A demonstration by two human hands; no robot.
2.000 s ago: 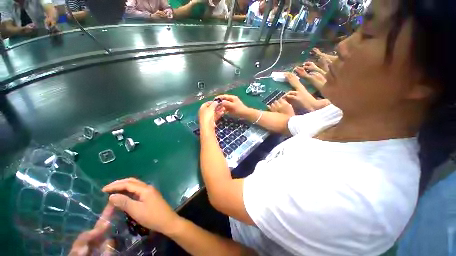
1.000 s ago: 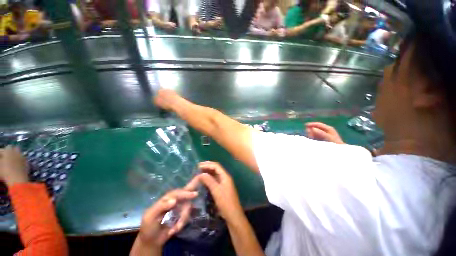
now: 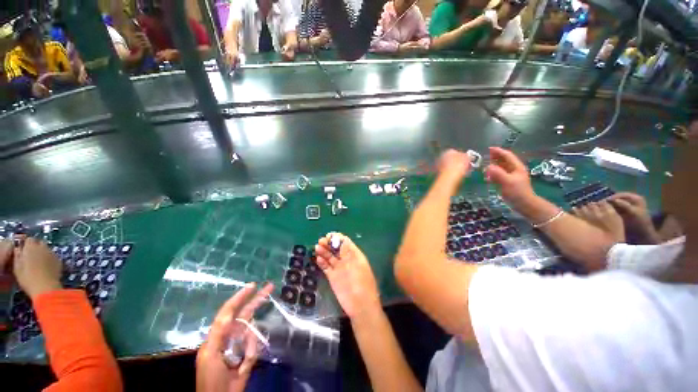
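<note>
A clear blister tray [image 3: 207,268] lies on the green bench in front of me. Several black square units [image 3: 298,277] sit in its right columns; the pockets further left look empty. My left hand [image 3: 228,337] is at the tray's near edge, palm up, with curled fingers around a small silvery piece [image 3: 233,354], partly hidden and blurred. My right hand [image 3: 350,277] is just right of the black units, palm up, and holds a small white piece [image 3: 335,243] at its fingertips.
Loose frames [image 3: 312,212] and small white pieces [image 3: 264,200] lie behind the tray. The dark conveyor [image 3: 306,138] runs beyond. An orange-sleeved neighbour [image 3: 65,329] works at left, a white-shirted one [image 3: 566,329] close at right, each beside a filled tray. Green posts stand at left.
The tray, earlier raised and bent, now lies flat. My hands have moved apart; my right hand has the white piece. The right neighbour's arm has drawn back from across the belt.
</note>
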